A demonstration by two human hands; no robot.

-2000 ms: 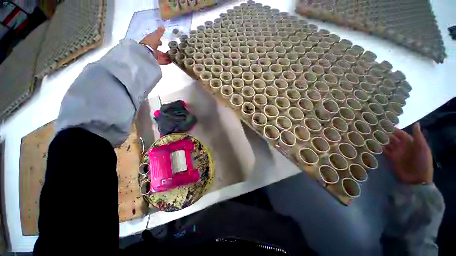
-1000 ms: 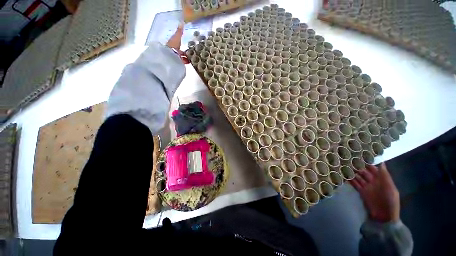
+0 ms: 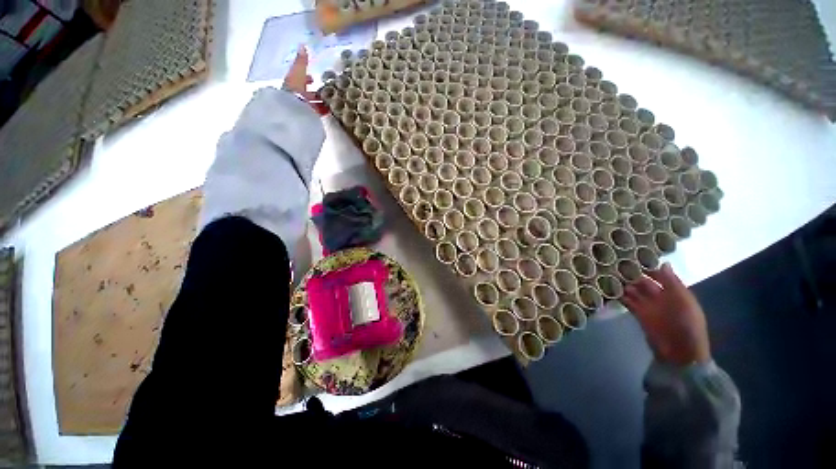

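Observation:
A filled board (image 3: 513, 174) densely covered with upright grey-brown tubes lies at a slant over the table's right half. My left hand (image 3: 305, 84) is at its far left corner, thumb or finger raised, partly hidden by the board. My right hand (image 3: 667, 314) is at its near right edge, fingertips against the edge tubes; the fingers' hold underneath is hidden. A pink holder (image 3: 332, 311) with a white piece (image 3: 364, 303) on it sits on a stained round stand (image 3: 403, 316). A couple of loose tubes (image 3: 302, 348) stand at the stand's left edge.
A bare wooden board (image 3: 115, 316) lies at left, partly behind my left arm. Dark grey cloth (image 3: 348, 218) lies behind the stand. Other filled boards stand at far left (image 3: 156, 59) and far right (image 3: 724, 41). A clear sheet (image 3: 284, 46) lies at the far side.
The filled board has swung from over the table's near right edge further onto the table. My right hand has moved left with its edge. My left hand stays at the far corner.

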